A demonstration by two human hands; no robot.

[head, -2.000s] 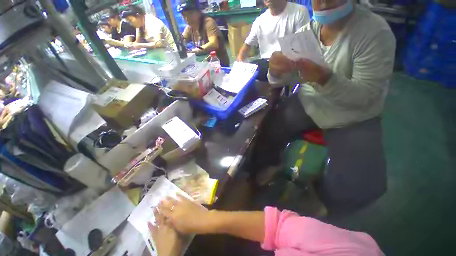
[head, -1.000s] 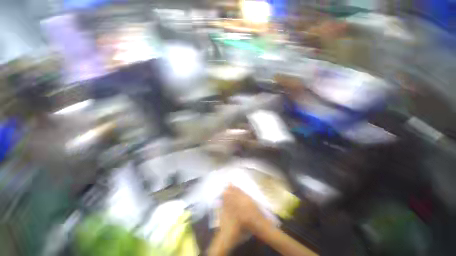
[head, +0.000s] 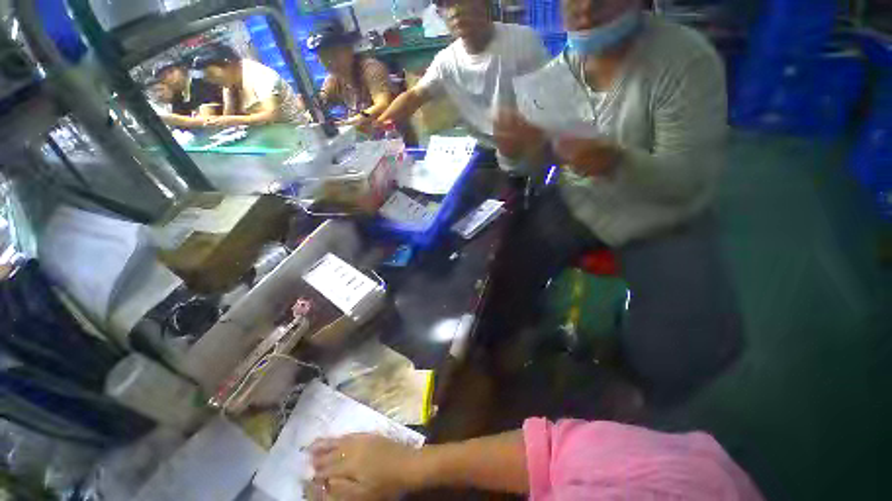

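A white leaflet sheet (head: 311, 417) lies in front of me at the bottom of the view. My right hand (head: 357, 467) rests flat on its lower part, palm down, with fingers pointing left; the pink sleeve comes in from the lower right. The hand is slightly blurred and hides part of the sheet. My left hand is not in view. A folded leaflet (head: 340, 283) with dark printed blocks lies on a small carton (head: 337, 331) behind the sheet.
A clear plastic bag (head: 390, 380) with a yellow edge lies right of the sheet. A blue bin (head: 447, 210) with leaflets stands farther back. A tan box (head: 210, 244), paper roll (head: 152, 388) and dark folders (head: 59, 362) are at left. A masked person (head: 646, 137) sits across, holding a sheet.
My left hand has gone out of the picture. My right hand now lies alone, lower on the sheet. The view swung away, blurred, and came back.
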